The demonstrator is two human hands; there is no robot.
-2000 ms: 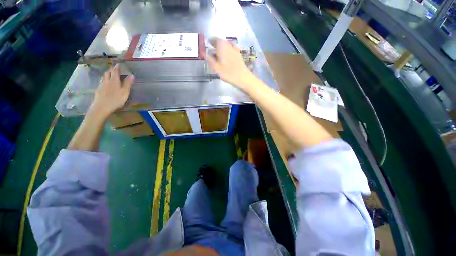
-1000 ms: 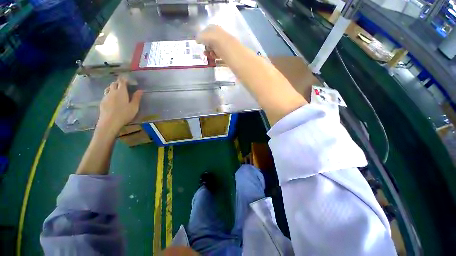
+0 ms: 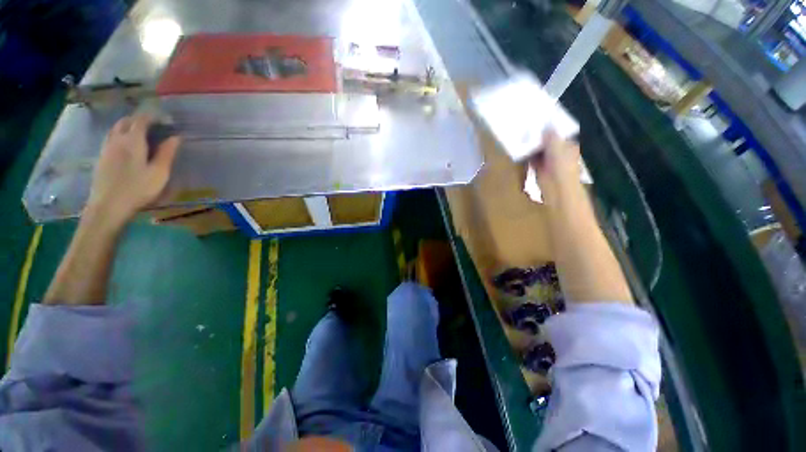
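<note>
My right hand (image 3: pixel 558 168) grips a white card (image 3: pixel 521 115) by its lower right corner, above the side bench; the card is blurred and its print cannot be read. The red facing pad (image 3: pixel 199 66) lies uncovered on the fixture, its product-shaped dark recess in view. My left hand (image 3: pixel 128 168) is at the fixture's lower left on the metal table (image 3: pixel 265 168), thumb and fingers apart around a dark spot; whether it grips something is unclear.
Black products (image 3: pixel 530 316) lie in a row on brown cardboard (image 3: pixel 495 225) on the side bench, partly behind my right arm. Brassy bars (image 3: pixel 389 81) flank the fixture. Another white piece shows partly under the held card. A white post (image 3: pixel 579 57) stands behind.
The printed card is off the red pad. My right hand has moved from the pad to the right and now holds a white card. The table sits further left and higher in view.
</note>
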